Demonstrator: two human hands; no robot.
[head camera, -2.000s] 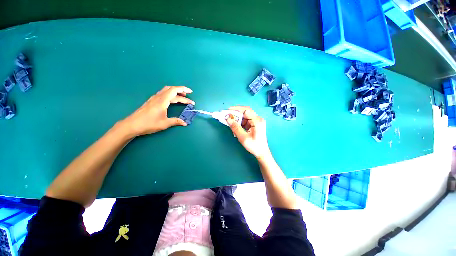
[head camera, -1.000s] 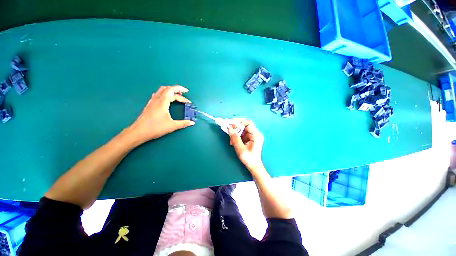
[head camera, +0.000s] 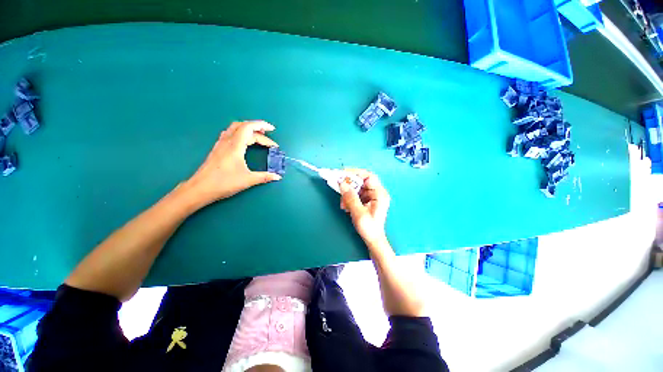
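A small dark plastic housing (head camera: 276, 161) is held by its edges between the thumb and fingers of my left hand (head camera: 231, 163), at the centre of the green bench top. My right hand (head camera: 366, 200) holds a white applicator bottle (head camera: 336, 179) to the right of it. The bottle's long thin pale tip points left and its end is at the housing's right side. Whether the tip touches the housing, or any fluid comes out, I cannot tell.
Right of centre lies a cluster of dark parts (head camera: 408, 138). A larger heap (head camera: 539, 131) lies at the right, by a blue tray (head camera: 517, 64). Several dark parts (head camera: 25, 115) lie at far left. Blue crates (head camera: 504, 269) stand below the bench.
Since two seconds ago the housing has turned slightly in my left fingers. My right hand and the applicator have shifted a little right and down, and the tip slants more.
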